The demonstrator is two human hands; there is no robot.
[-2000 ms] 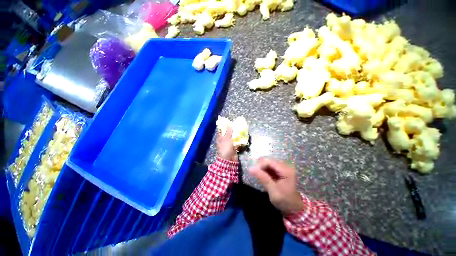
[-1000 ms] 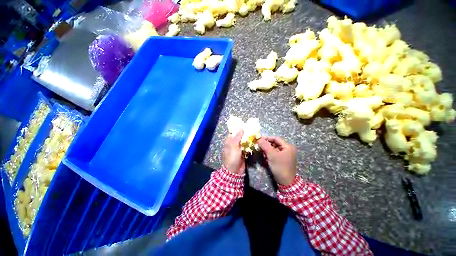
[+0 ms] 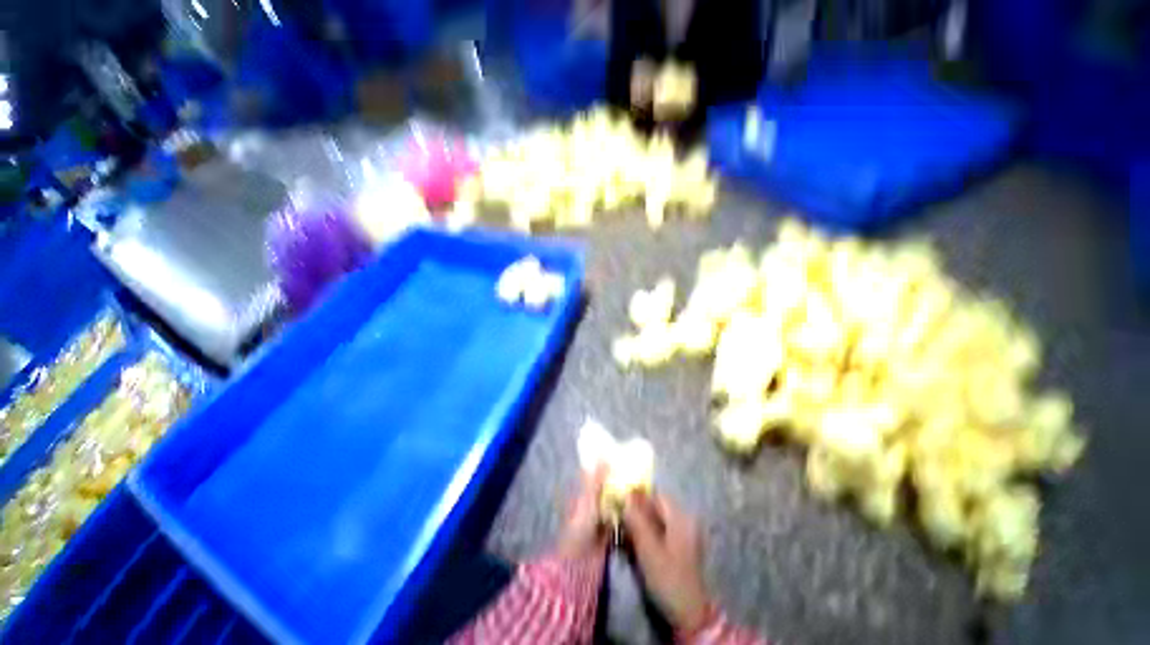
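My left hand (image 3: 583, 514) and my right hand (image 3: 665, 544) are close together at the bottom centre, both bare. Between their fingers they hold one pale-yellow toy figure (image 3: 621, 464) above the table. A large loose heap of yellow unfinished pieces (image 3: 870, 365) lies to the right. A blue plastic tray (image 3: 366, 416) stands to the left, with a few paler finished figures (image 3: 530, 284) at its far end. The frame is blurred, so fine detail of the figure and fingertips is hidden.
A person (image 3: 681, 63) in dark clothing is opposite, holding a yellow piece behind a second heap (image 3: 586, 170). Another blue tray (image 3: 870, 139) is at the back right. Purple (image 3: 315, 252) and pink (image 3: 435, 170) bundles and trays of yellow figures (image 3: 95, 454) are at left.
The view has tilted up, so the table things sit lower and the person opposite shows. My right hand, apart from the figure two seconds ago, has come to it and holds it with my left.
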